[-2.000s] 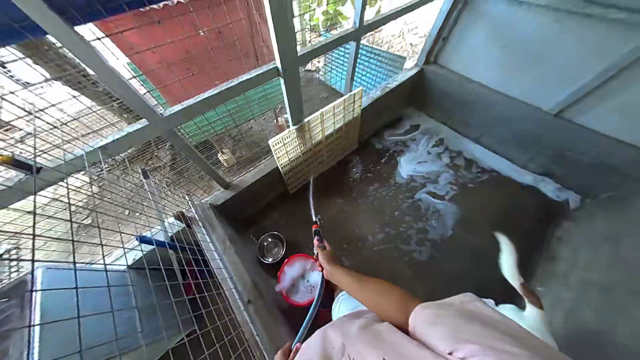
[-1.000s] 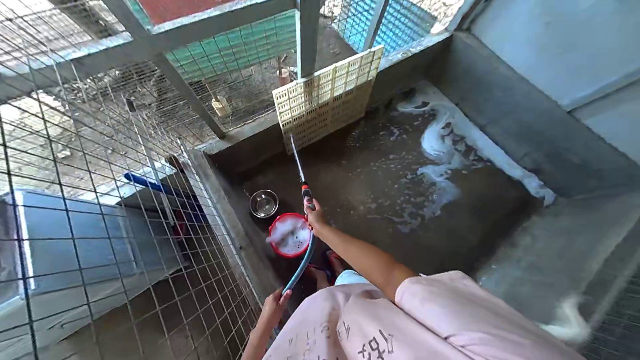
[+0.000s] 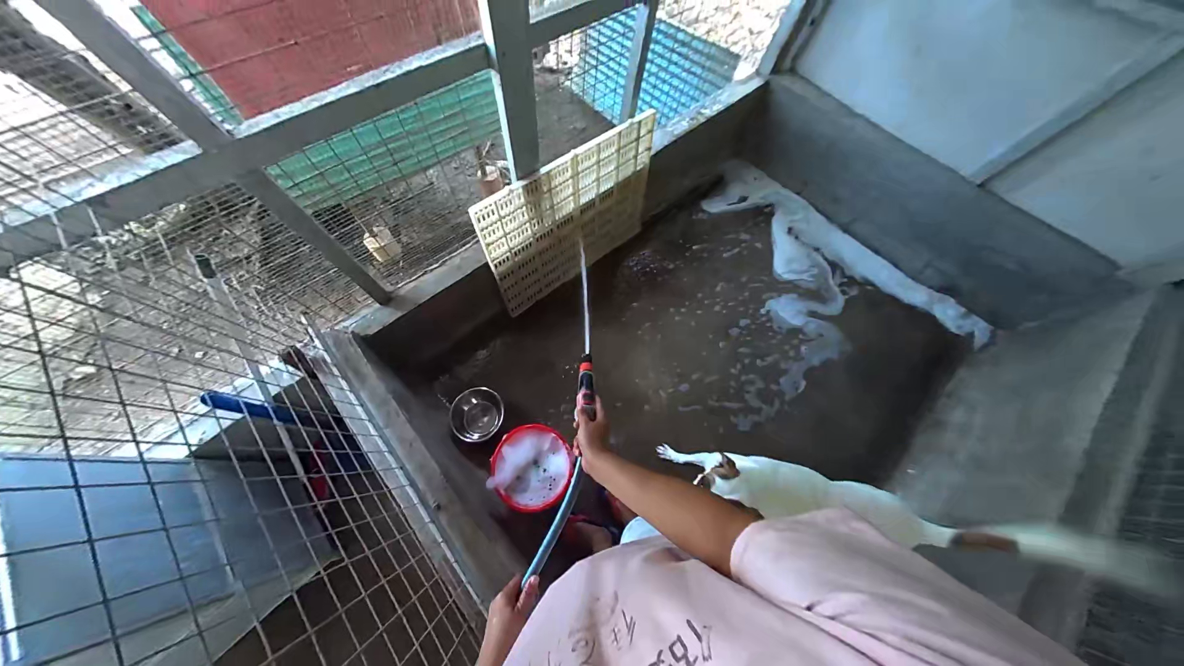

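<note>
My right hand (image 3: 590,433) grips a black and red hose nozzle (image 3: 586,384) in the middle of the view. A jet of water runs from it toward a cream slatted plastic panel (image 3: 569,213), which leans against the low concrete wall. My left hand (image 3: 509,618), lower down, is closed around the blue hose (image 3: 553,536). Left of the hose stands a red-rimmed bucket (image 3: 531,468) with white suds in it. A round metal bowl (image 3: 476,414) lies on the wet floor beside the bucket.
A white dog with brown patches (image 3: 814,490) is close at my right. White foam (image 3: 856,254) lies along the far wall's foot. Wire mesh (image 3: 231,416) borders the left, and a grey post (image 3: 511,92) rises behind the panel. Concrete walls (image 3: 925,194) enclose the wet floor.
The dog's head and body have come into view at the right, where only a blurred white part showed a second ago. Both hands keep their hold on the nozzle and hose.
</note>
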